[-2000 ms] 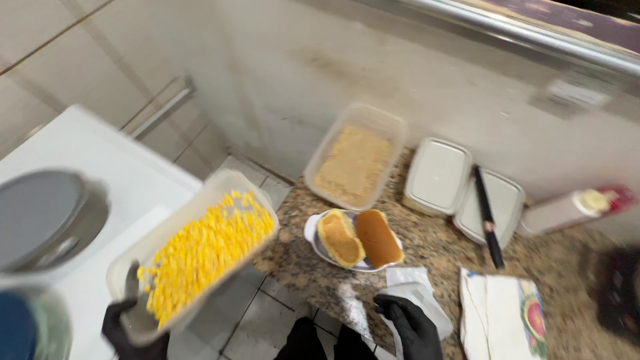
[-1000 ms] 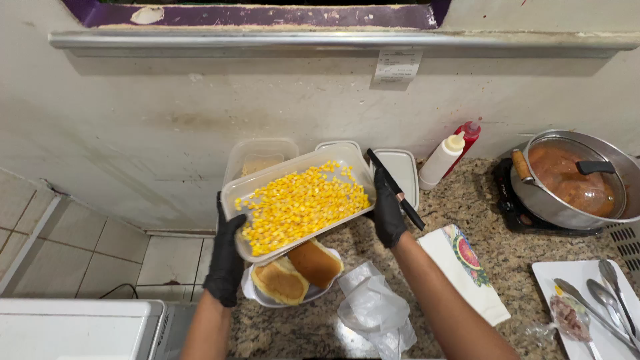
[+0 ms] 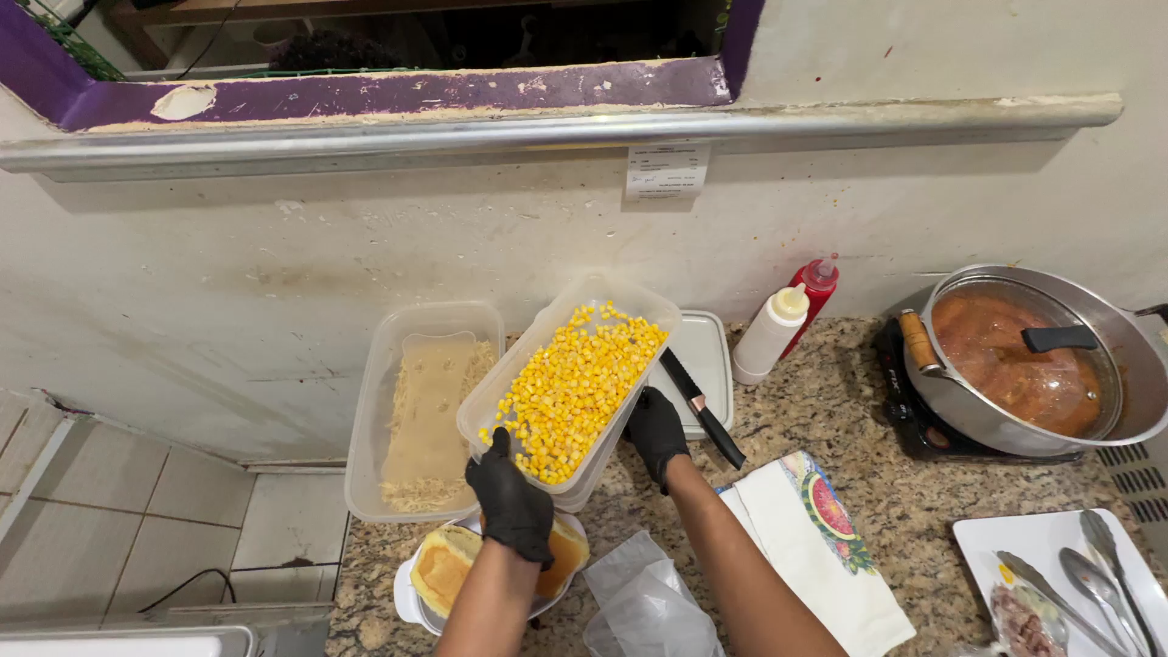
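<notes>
Both hands wear black gloves and hold a translucent plastic container of corn kernels (image 3: 584,383), tilted over another closed container. My left hand (image 3: 513,497) grips its near left corner, thumb over the rim. My right hand (image 3: 657,433) is at its right side, fingers partly hidden beneath the wall. Left of it stands a container of pale shredded food (image 3: 424,429) with a flat sheet on top. Under my left wrist, a white dish (image 3: 408,598) holds a split bread bun (image 3: 443,570). A black-handled knife (image 3: 701,406) lies on a pale container lid (image 3: 716,351) to the right.
A clear plastic bag (image 3: 648,602) and a printed white cloth (image 3: 812,547) lie on the granite counter. White (image 3: 771,336) and red (image 3: 814,297) squeeze bottles stand by the wall. At right are a lidded pot of sauce (image 3: 1022,365) on a burner and a white tray (image 3: 981,538) with utensils.
Two seconds ago the corn container was in my left hand over the white surface at left, my right hand at the plastic bag. Now both hands hold it beside the shredded food. The view has swung right.
</notes>
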